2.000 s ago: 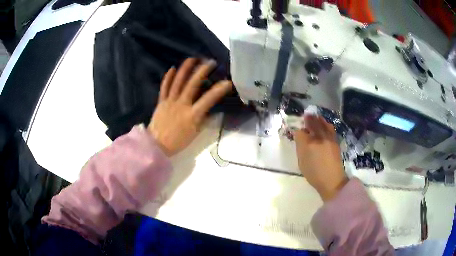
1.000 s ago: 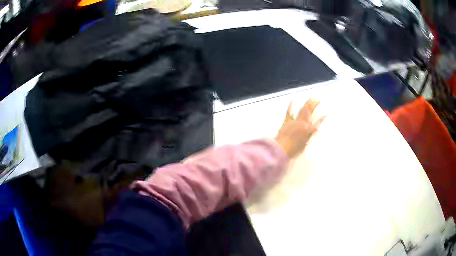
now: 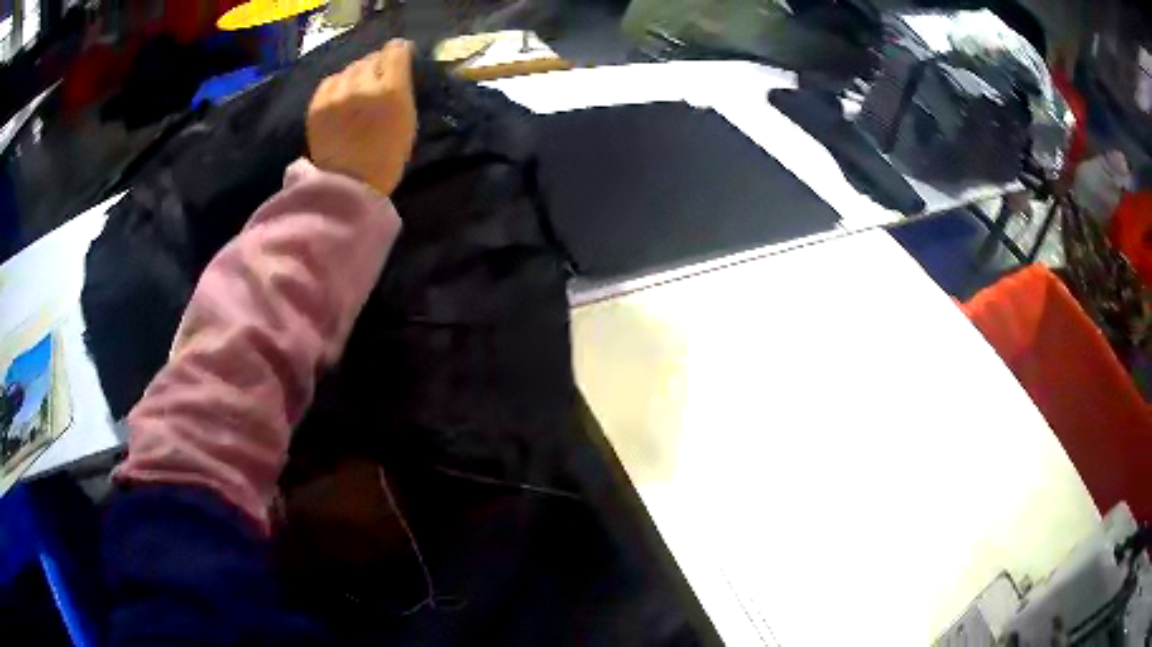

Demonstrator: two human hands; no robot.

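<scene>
A large crumpled pile of black fabric pieces (image 3: 468,341) covers the left part of the white table and hangs over its front edge. My left hand (image 3: 366,120) is at the top far side of the pile, its fingers curled closed on black fabric; the fingertips are partly hidden. A flat black cut panel (image 3: 682,177) lies to the right of the pile. My right hand is not in view.
The white table (image 3: 809,405) extends to the right, with metal machine parts at the lower right corner. An orange-red cloth (image 3: 1061,367) hangs beyond it. Clear plastic wrapping (image 3: 966,108) is at the far right. A picture card (image 3: 32,392) lies at left. Loose thread hangs in front.
The view has turned from the sewing machine to the left side. My left hand has moved from the bare white table to the far side of the black pile and closed.
</scene>
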